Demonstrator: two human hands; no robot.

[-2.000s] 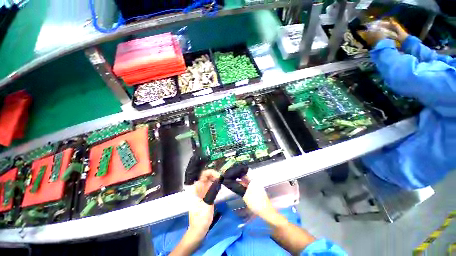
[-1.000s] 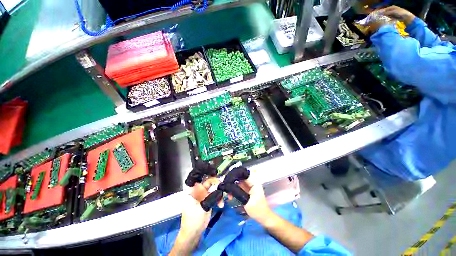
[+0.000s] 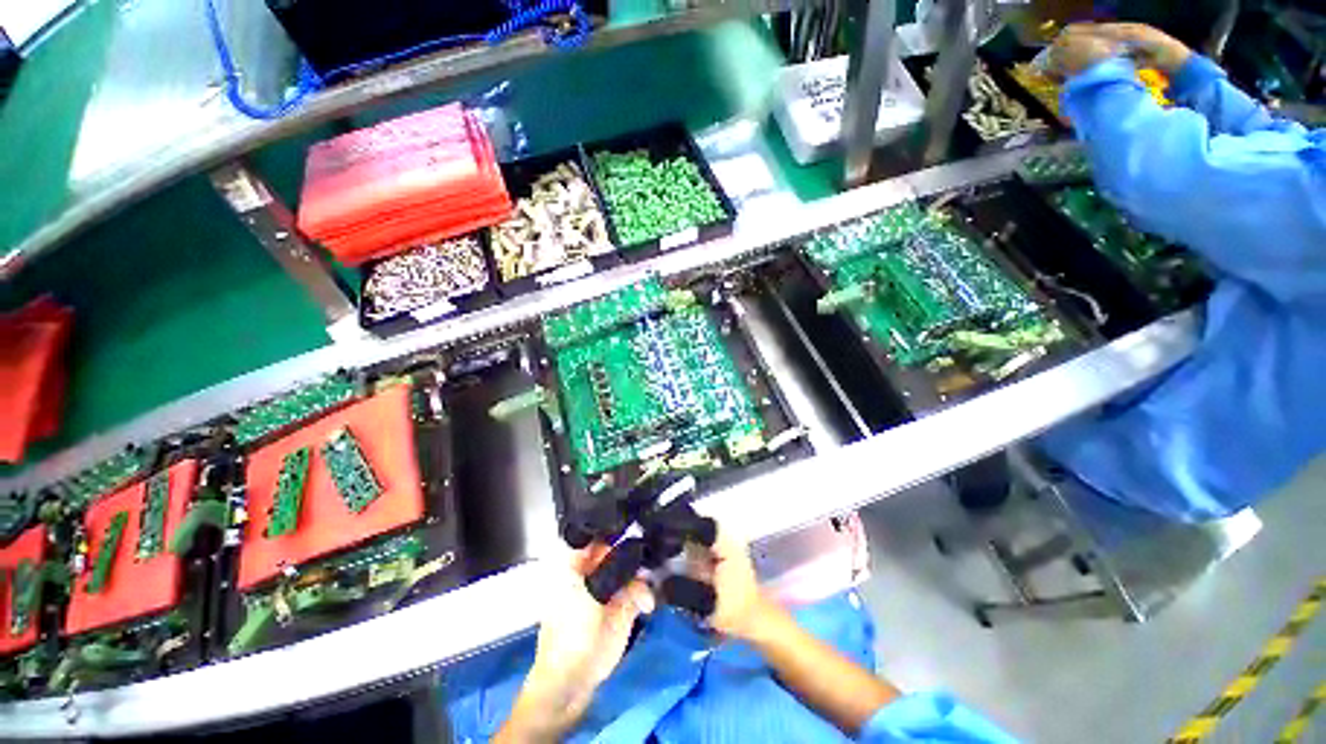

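My left hand (image 3: 593, 589) and my right hand (image 3: 716, 570) are together over the front rail, just below the nearest main circuit board (image 3: 655, 381). Both wear black finger cots, and the fingers touch and overlap. Whether anything small is between them cannot be told. The green board lies in a black carrier (image 3: 778, 422) with pale-green clamps at its edges. Neither hand touches the board.
Carriers with red trays (image 3: 335, 487) and narrow green boards stand to the left. Bins of silvery, cream and green components (image 3: 655, 196) and a red stack (image 3: 400, 178) are behind. Another board (image 3: 931, 291) and a person in blue sleeves (image 3: 1163, 175) are at right.
The fingers of both hands have shifted and now overlap more closely. The view has moved slightly. The other person's hands have moved a little at the far right.
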